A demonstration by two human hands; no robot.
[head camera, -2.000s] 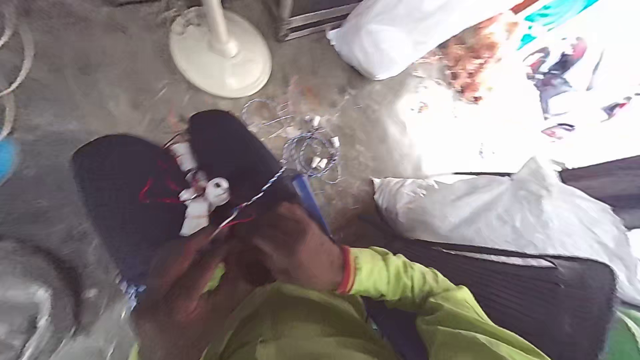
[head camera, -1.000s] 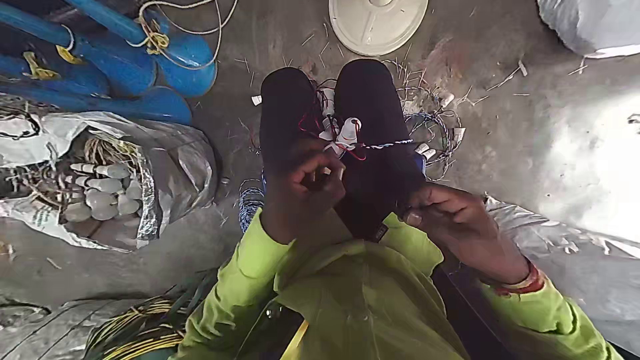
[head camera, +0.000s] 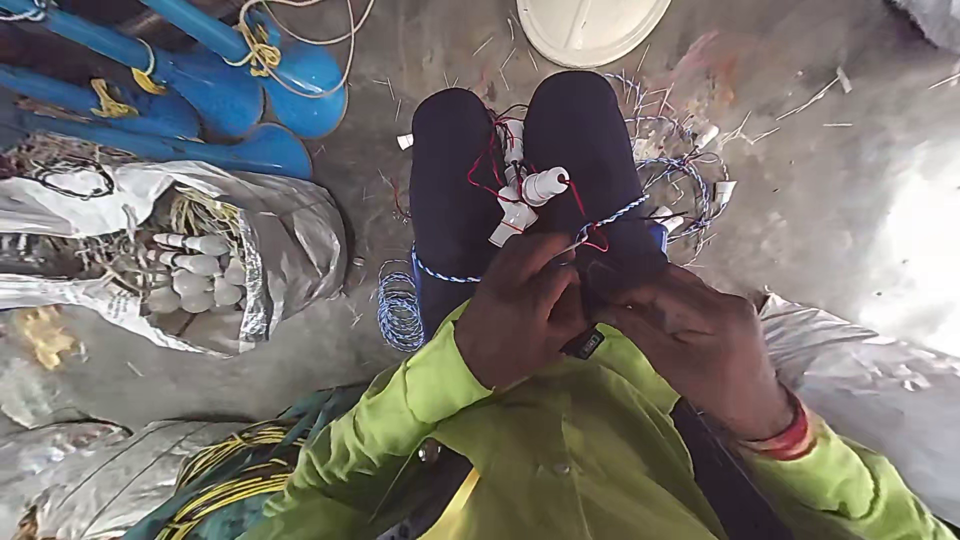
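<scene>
My left hand (head camera: 525, 311) pinches the end of a blue-and-white twisted electrical wire (head camera: 619, 214) above my lap, beside a loose red wire. Close to it on the right is my right hand (head camera: 694, 341), its fingers bent together; whether they hold anything cannot be made out. White plastic bulb holders (head camera: 544, 186) with red and black leads rest between my dark-trousered thighs. Twisted wire runs over my right leg to a tangled coil (head camera: 701, 187) with more white holders on the floor. Another blue-and-white coil (head camera: 399, 311) lies by my left leg.
An open white sack (head camera: 300, 255) with light bulbs (head camera: 199, 285) stands at left, below blue horn-shaped objects (head camera: 217, 90) tied with cord. A round cream base (head camera: 592, 26) is at the top. Yellow-and-black cables (head camera: 232, 472) lie lower left, a pale sack (head camera: 862, 390) lower right.
Since one second ago my right hand has moved in beside my left hand; the two were farther apart. The view has shifted strongly since the oldest frame.
</scene>
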